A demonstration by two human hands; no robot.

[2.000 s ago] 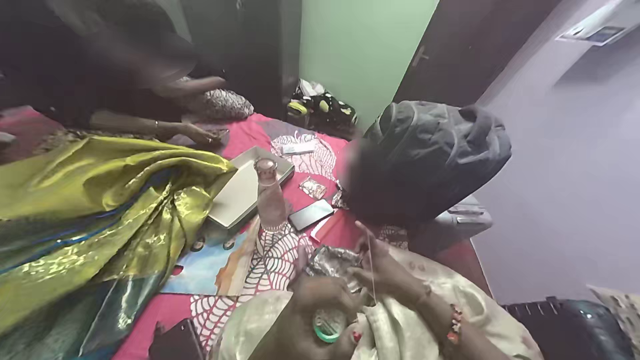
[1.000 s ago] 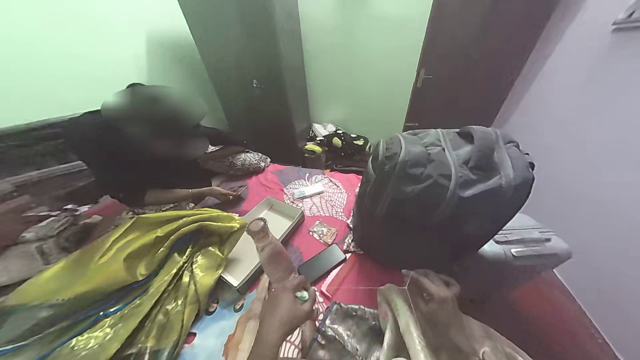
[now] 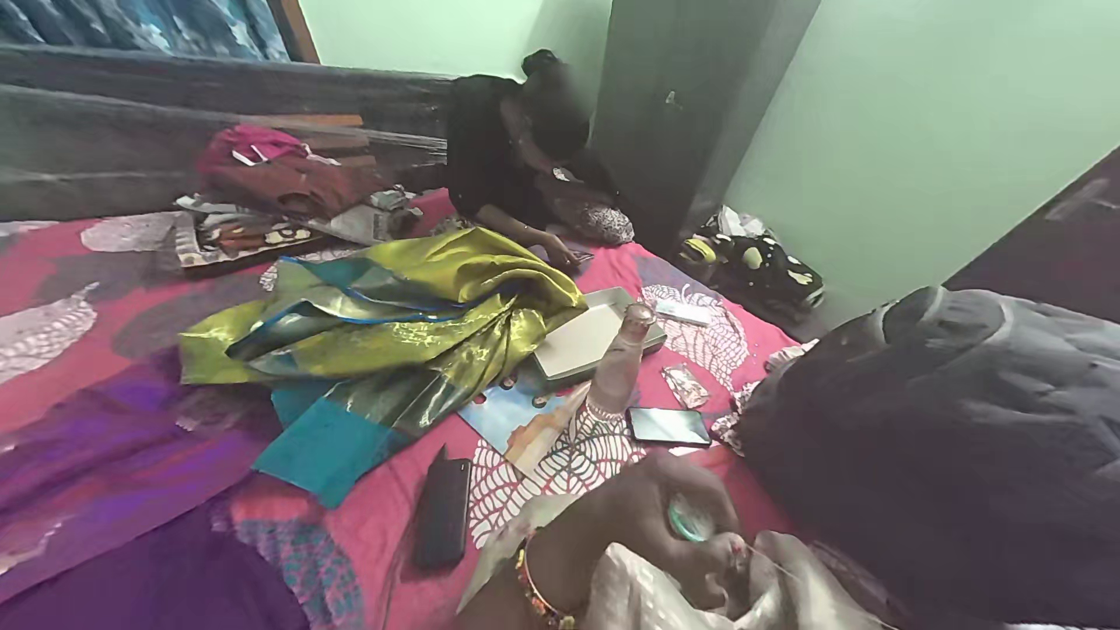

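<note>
At the bottom of the head view my left hand (image 3: 674, 525), wearing a green ring and a beaded bracelet, has its fingers bent and closed on a pale cream cloth (image 3: 643, 586). A thin thread runs from its fingertips toward the lower right. My right hand cannot be told apart from the folds and shadow there. Ahead of the left hand a bare foot (image 3: 617, 363) with an anklet rests on the patterned bedspread. A phone (image 3: 669, 426) lies right of the foot, near a small clear packet (image 3: 685, 386).
A yellow-green and teal shiny fabric (image 3: 437, 324) overlaps an open shallow box (image 3: 582, 337). A dark phone or case (image 3: 442, 512) lies at front left, purple cloth (image 3: 131, 490) beyond it. A large dark bag (image 3: 945, 455) stands at right. Another person (image 3: 516, 157) sits at the back.
The view has swung left. My right hand, distinct in both earlier frames, is no longer clearly seen. The other person's raised hand now holds a small pale thing.
</note>
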